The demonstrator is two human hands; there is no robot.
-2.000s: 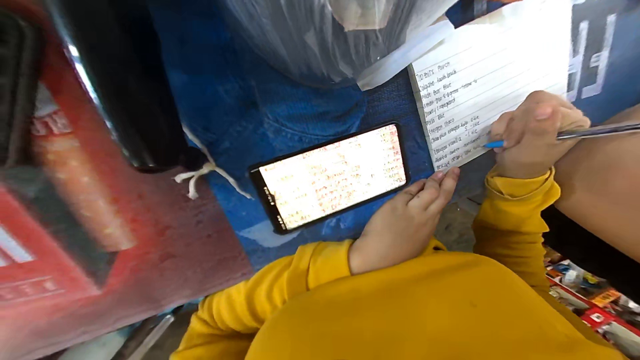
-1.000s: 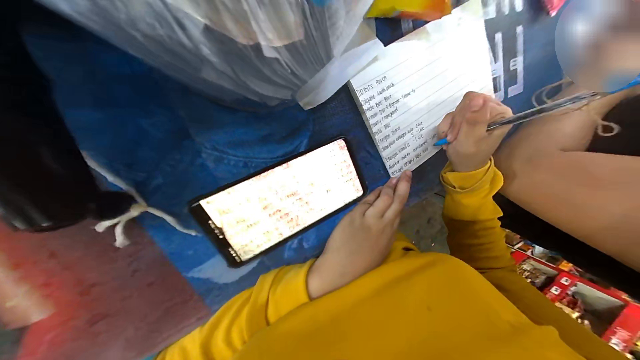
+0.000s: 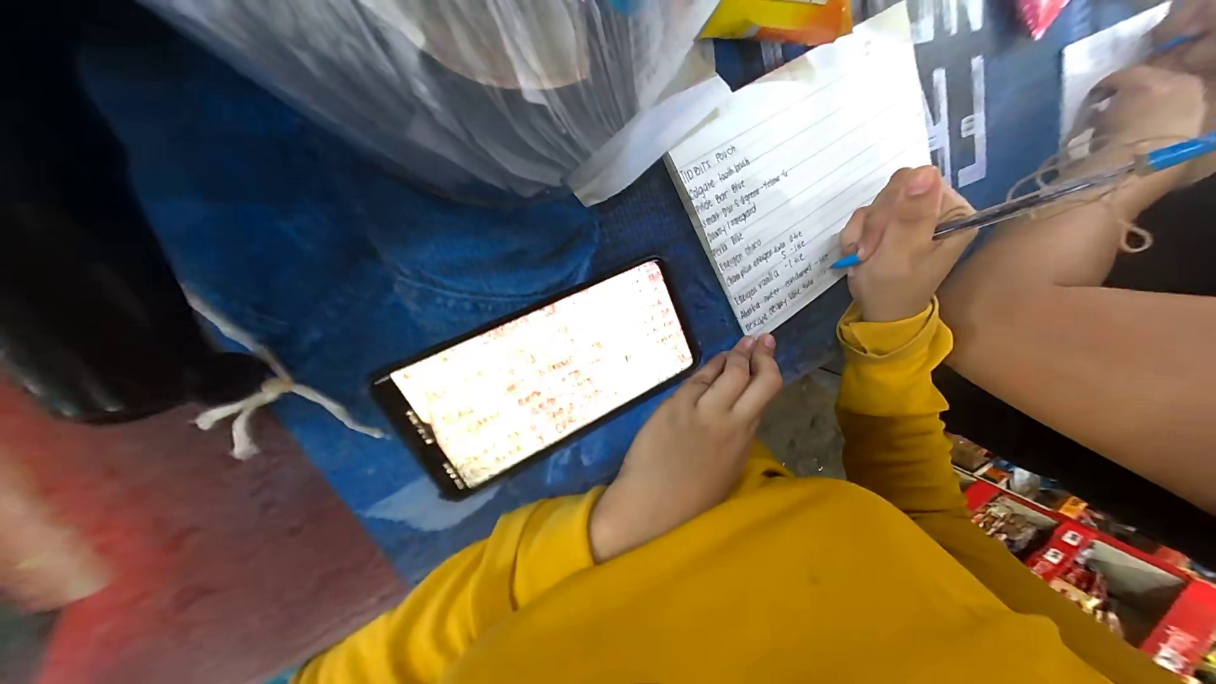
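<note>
My right hand [image 3: 902, 242] grips a pen [image 3: 1007, 207] with a clear barrel and blue tip; the tip is at the lower right of a ruled paper pad [image 3: 807, 142] that bears a handwritten list. String is wound round the pen's blue rear end. My left hand [image 3: 698, 437] rests at the table edge, its fingertips at the pad's bottom corner, holding nothing that I can see. Just left of those fingers lies a smartphone [image 3: 541, 375], tilted, with its bright screen lit and showing writing.
A translucent plastic bag [image 3: 456, 95] lies above the phone on the blue printed table cover [image 3: 237, 228]. A black object [image 3: 76, 237] and knotted white string [image 3: 271, 389] are at left. Another person's hand [image 3: 1149, 104] is at a paper, upper right. Red boxes of packets [image 3: 1092, 570] stand below.
The view has shifted, bringing a yellow packet and another person's hand and paper into sight. My right hand still holds the pen at the pad, and my left hand stays by its corner.
</note>
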